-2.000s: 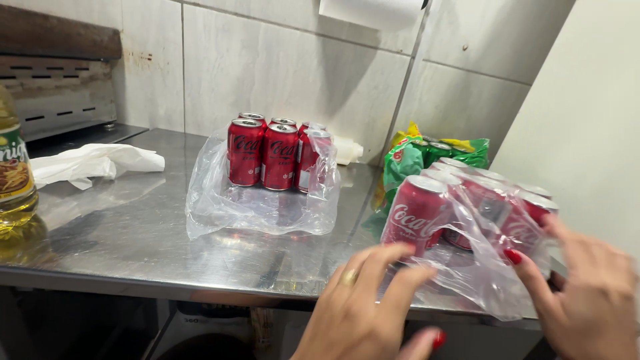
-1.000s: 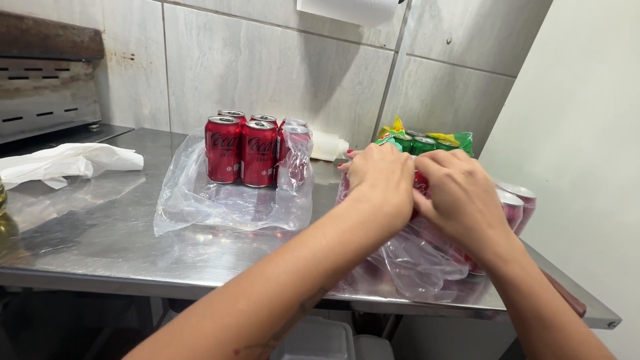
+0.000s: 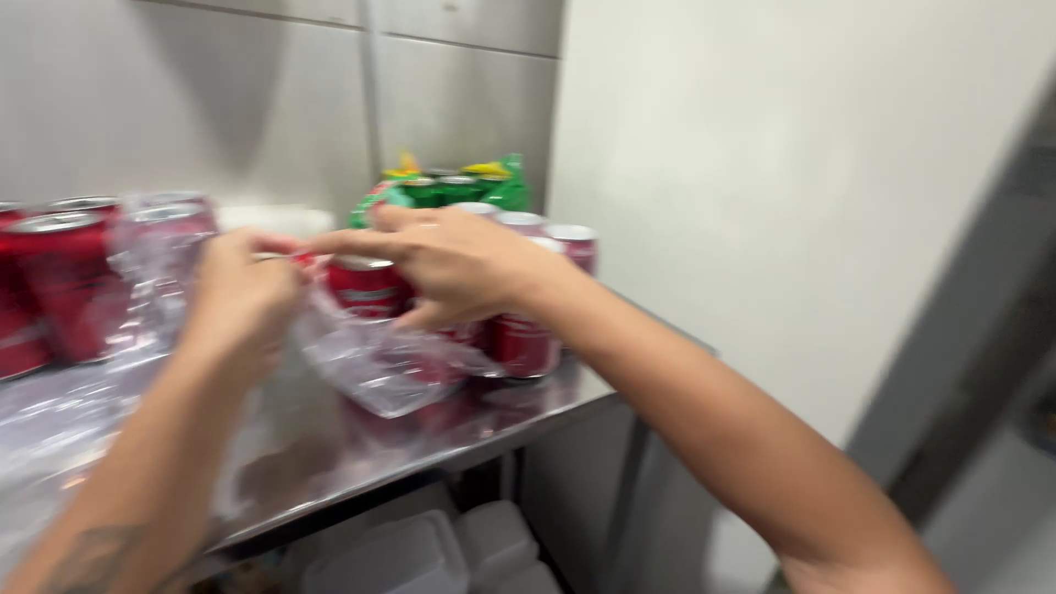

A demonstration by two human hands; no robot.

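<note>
Red Coca-Cola cans [image 3: 528, 342] stand on the right of the steel counter, partly inside torn clear plastic wrap [image 3: 371, 363]. My left hand [image 3: 252, 293] pinches the wrap at the left edge of this pack. Over the cans reaches my right hand [image 3: 445, 256], its index finger extended to the left hand's fingertips and its thumb lower, by a can; blur hides whether it grips any wrap. A second group of red cans [image 3: 62, 289], with clear plastic around it, stands at the far left. Behind the right pack are green cans [image 3: 458, 190] in green and yellow wrap.
A white roll [image 3: 276, 221] lies at the tiled wall between the packs. A pale panel [image 3: 701, 165] rises at the counter's right end. White containers [image 3: 396, 557] are below the steel counter's front edge [image 3: 429, 462].
The view has swung right and nearer. My hands were over the right pack one second ago; now my left hand is at its left edge, with the wrap drawn down from a can there.
</note>
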